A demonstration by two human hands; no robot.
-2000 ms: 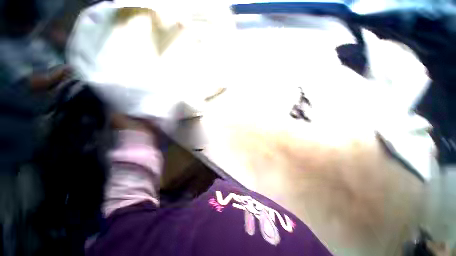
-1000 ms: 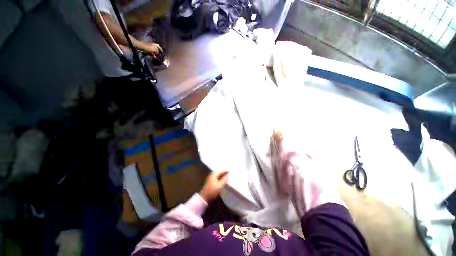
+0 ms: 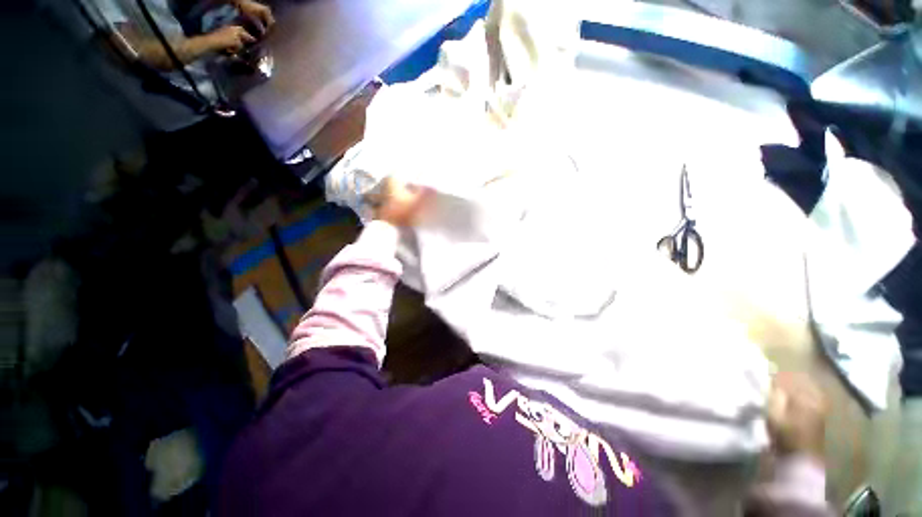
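Observation:
A large white cloth (image 3: 627, 343) lies over the pressing table, bunched at its far left and with long folds along the near side. My left hand (image 3: 401, 205) is closed on the cloth's left edge, arm stretched forward. My right hand (image 3: 799, 409), blurred, is low at the right, touching the right end of the near fold; its finger closure is unclear. Scissors (image 3: 684, 237) with dark loop handles lie on the cloth, tips pointing away.
A blue-edged white rail (image 3: 698, 45) runs behind the table. More white cloth (image 3: 859, 232) hangs at the right. A cardboard box (image 3: 293, 247) with blue tape is at lower left. Another person's hands (image 3: 238, 35) are at a second table (image 3: 344, 61). A dark metal object (image 3: 861, 503) shows at bottom right.
My left hand has moved forward onto the cloth's left edge. My right hand has moved from mid-cloth to the lower right. The cloth's near part now lies in folds reaching further right.

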